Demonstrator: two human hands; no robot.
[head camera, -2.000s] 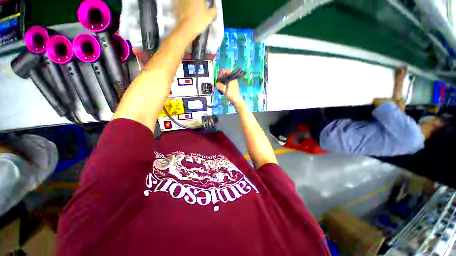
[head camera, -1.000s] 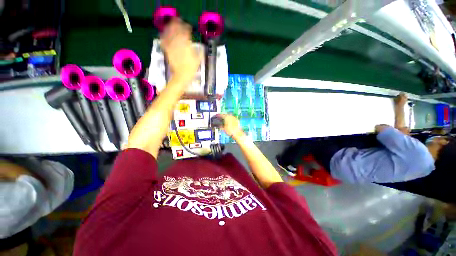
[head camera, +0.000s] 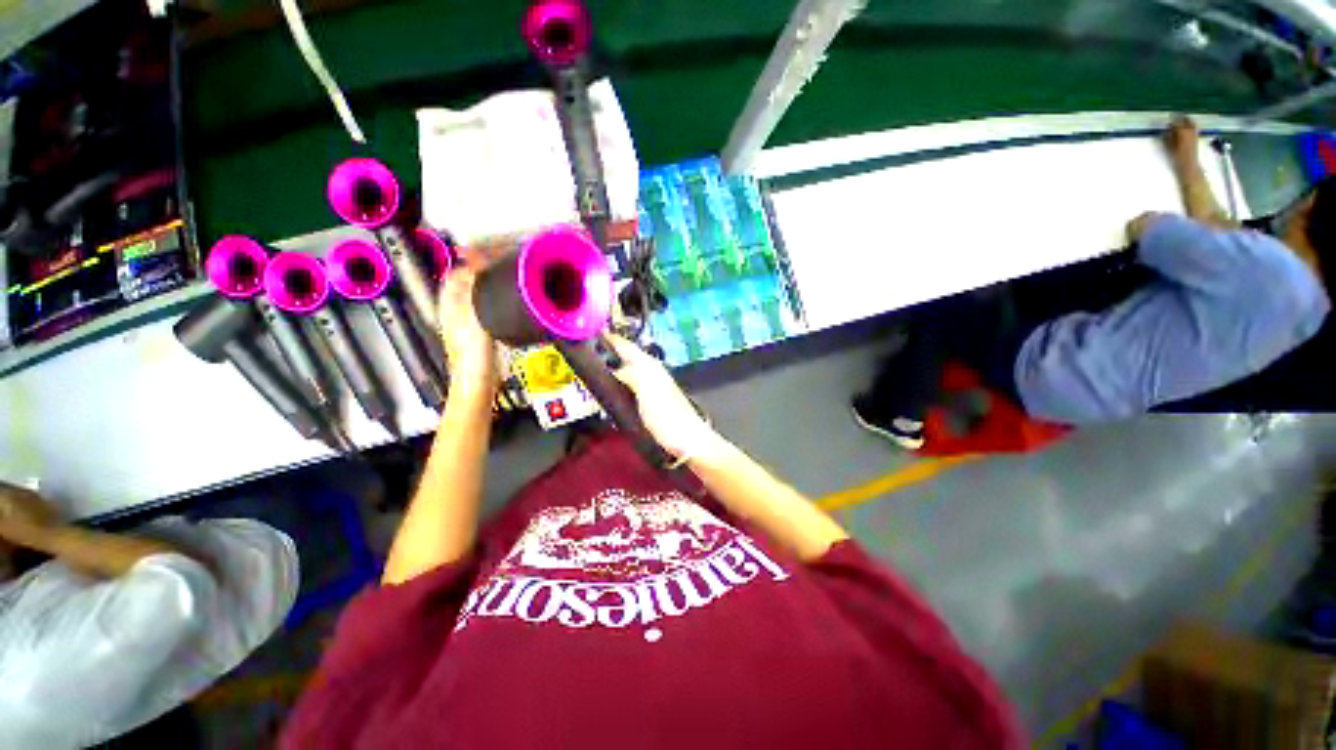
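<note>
I hold a dark grey hair dryer (head camera: 498, 301) over the testers, its magenta ring end facing the camera. My left hand (head camera: 465, 325) is at the left side of its head. My right hand (head camera: 659, 407) is closed around its handle, which slants down to the right. A second hair dryer (head camera: 580, 139) lies on the white padded stand (head camera: 466, 161). The tester panel (head camera: 550, 384), with yellow and red spots, is mostly hidden behind the held dryer. Dark cords and a plug (head camera: 642, 293) show right of the held dryer.
Several magenta-ringed hair dryers (head camera: 308, 337) lie close together on the bench at left. A blue-green mat (head camera: 711, 264) lies right of the testers. A dark tray (head camera: 103, 191) is on the green belt (head camera: 279, 117). People sit on both sides.
My left hand has brought a dryer from the padded stand back toward me. My right hand has moved from the tester to its handle. The other dryer stays on the stand.
</note>
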